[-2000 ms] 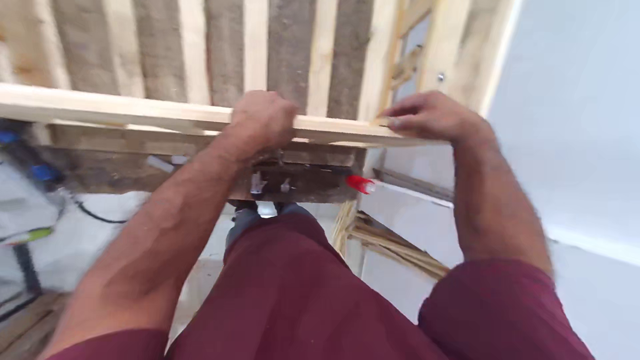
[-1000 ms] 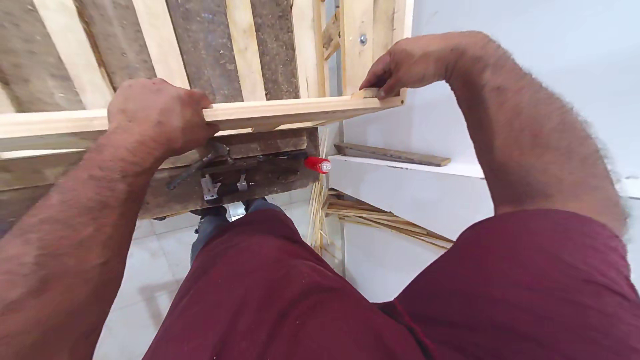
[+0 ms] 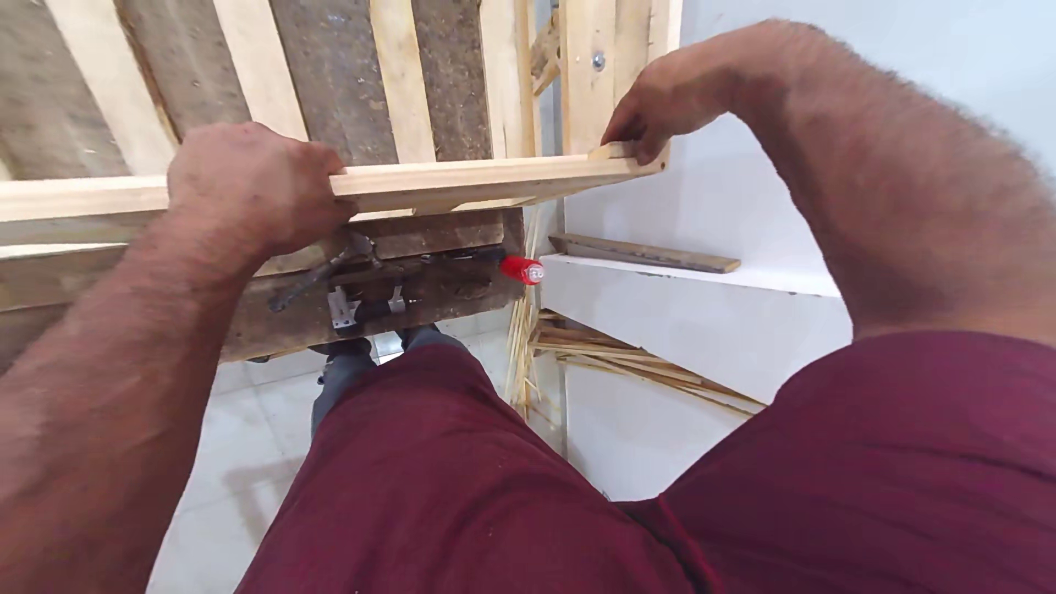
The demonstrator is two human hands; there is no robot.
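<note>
A long pale wooden rail (image 3: 462, 177) of a slatted wooden frame runs across the view. My left hand (image 3: 260, 186) is closed over this rail, its fingers curled around the far side. At the rail's right end, my right hand (image 3: 648, 115) pinches a small wood block (image 3: 612, 151) that lies on the rail's top, against the corner. Beyond the rail lie several light wooden slats (image 3: 400, 78) over dark, worn boards. On the brown wooden bench (image 3: 454, 297) below the rail rest a metal tool (image 3: 342, 307) and a screwdriver with a red handle (image 3: 521, 269).
A short board (image 3: 648, 252) lies on a white ledge to the right, beside the white wall (image 3: 643, 305). Thin wood strips (image 3: 652, 363) lean in a bundle below it. A bolt head (image 3: 598, 61) shows in the frame's end board. Pale floor tiles (image 3: 239, 445) are under the bench.
My left hand has moved left along the rail since the earliest frame. The right hand stays near the rail's right end. The view has shifted.
</note>
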